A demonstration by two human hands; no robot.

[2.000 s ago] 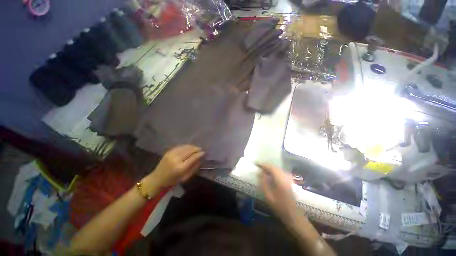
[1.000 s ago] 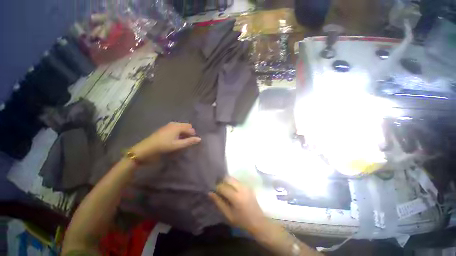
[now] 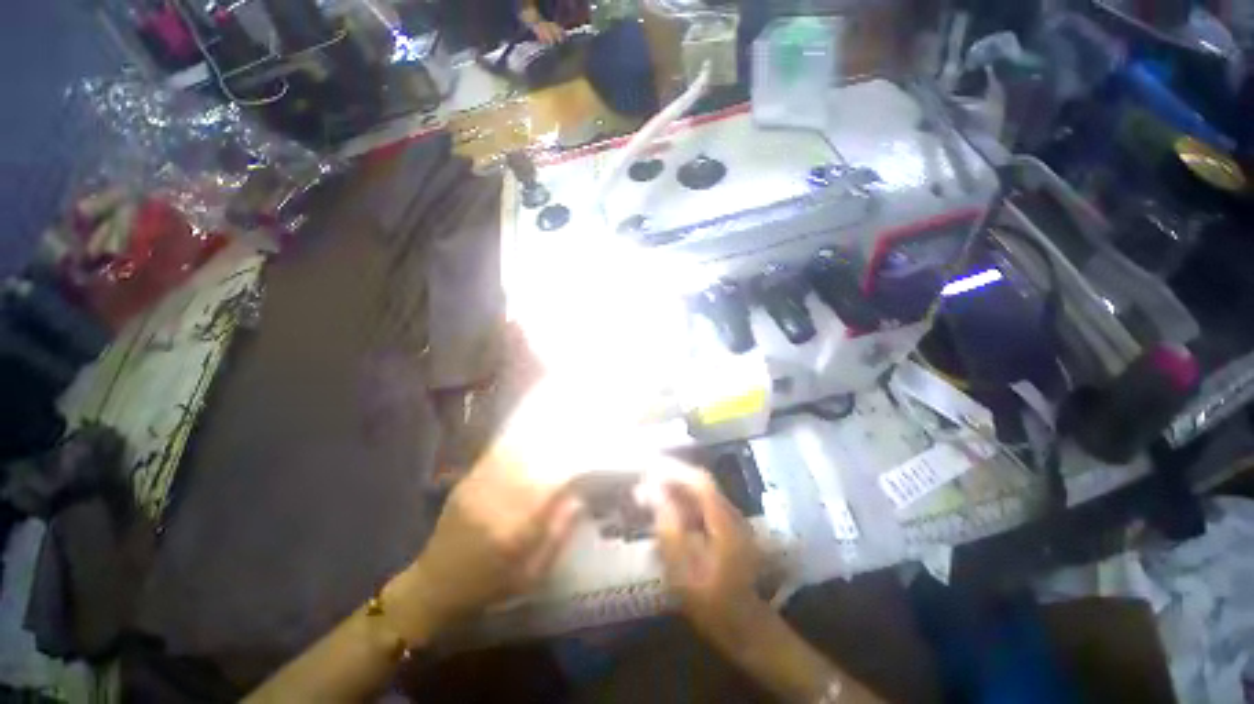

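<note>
Dark brown-grey garment panels lie spread left of the machine, with a smaller folded piece of the same cloth on their right side. My left hand and my right hand are close together at the table's front, just below the lamp glare. A small dark cloth piece is between their fingertips, and both seem to pinch it; it is blurred. The white overlock machine stands behind my hands. Its needle area is washed out by the glare.
A crumpled dark cloth bundle lies far left. Clear plastic and red material are upper left. White printed labels lie right of my hands. A dark control panel with a lit display is at the right. A measuring tape runs along the front edge.
The view has swung right towards the machine. Both hands have left the large panels and come together below the lamp, with a dark piece now between them.
</note>
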